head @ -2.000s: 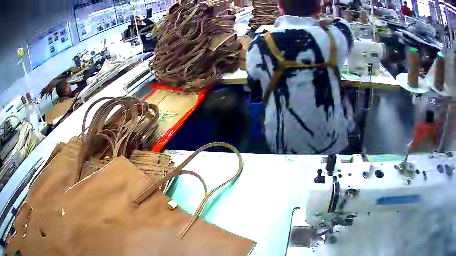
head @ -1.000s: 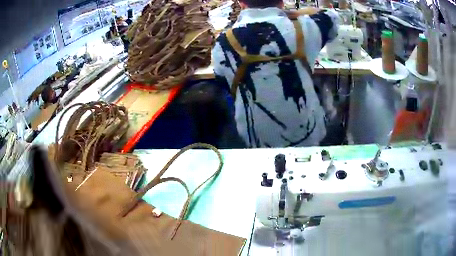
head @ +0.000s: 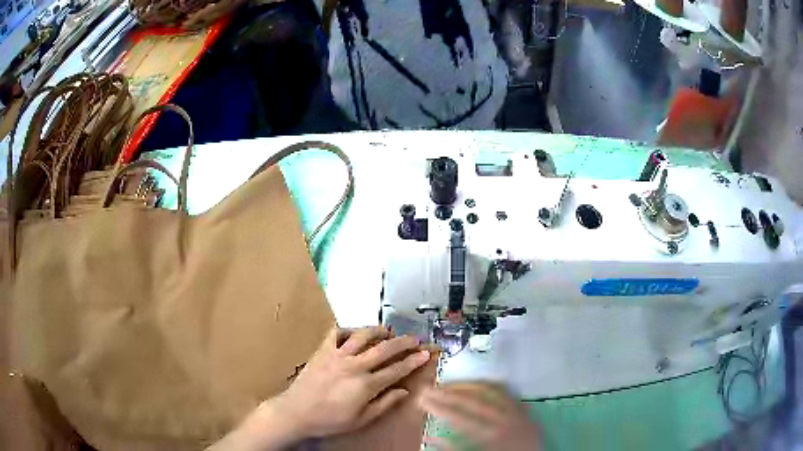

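Observation:
A large brown bag panel [head: 167, 317] lies folded over at the left and centre, its right edge reaching the needle area [head: 451, 335]. Brown strap handles [head: 343, 181] stand out at its far side. The white sewing machine [head: 546, 326] fills the right. My left hand [head: 352, 383] lies flat on the panel, fingertips beside the presser foot, fingers slightly apart. My right hand [head: 480, 418] is blurred, low at the panel's right edge; whether it grips the edge is unclear.
A stack of panels with looped handles [head: 66, 163] stands at the left. Beyond the table [head: 387, 145] are a red-edged board [head: 167, 75] and a person's patterned back [head: 414, 66]. Thread cones on a white stand [head: 691, 18] are at the upper right.
The view has tilted down towards the machine. Both hands are now in view at the needle area. The panel is turned and folded over, with its edge at the needle.

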